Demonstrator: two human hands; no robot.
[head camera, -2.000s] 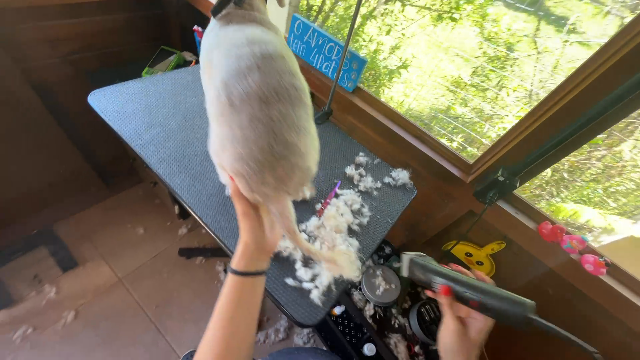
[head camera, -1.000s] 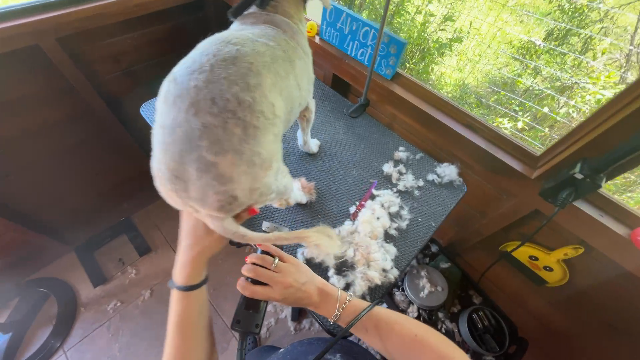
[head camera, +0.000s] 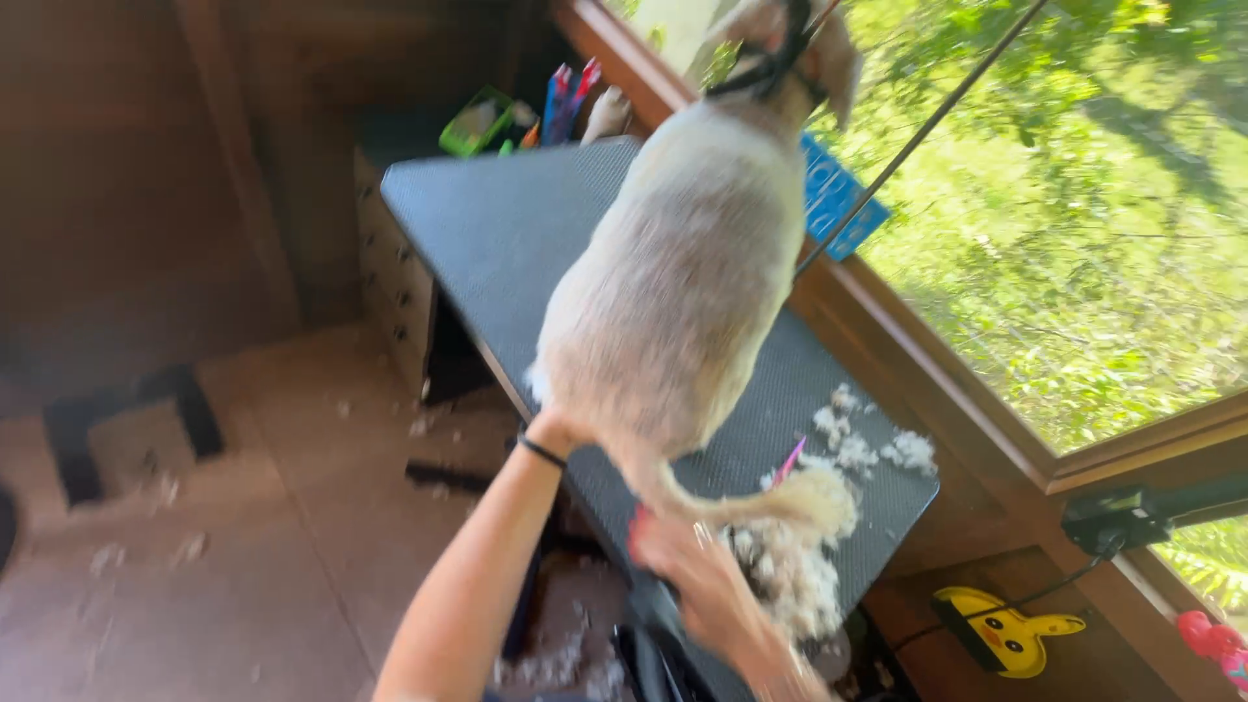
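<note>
A short-clipped, light-coated dog (head camera: 682, 283) stands on a grooming table (head camera: 487, 229), its rump toward me and a dark strap about its head. My left hand (head camera: 564, 431) reaches to the dog's left hind end; its fingers are hidden by the body. Below the tail (head camera: 741, 505), my right hand (head camera: 687, 561) is closed around dark electric hair clippers (head camera: 655, 619), blurred and partly covered by the hand. Loose clipped fur (head camera: 795, 580) lies in a pile under the tail tip, with a pink pointed tool (head camera: 790, 460) beside it.
A drawer unit (head camera: 395, 278) stands at the table's far left, near a green basket (head camera: 476, 122). A thin metal rod (head camera: 916, 141) slants past the window and a blue sign (head camera: 840, 200). A power cord (head camera: 1053, 587) hangs by a yellow character-shaped item (head camera: 1009, 629). Fur litters the floor.
Two seconds ago my right hand held the clippers out to the right of the table; now it is beneath the tail. Since one second ago the dog has shifted farther up the table. The view has swung.
</note>
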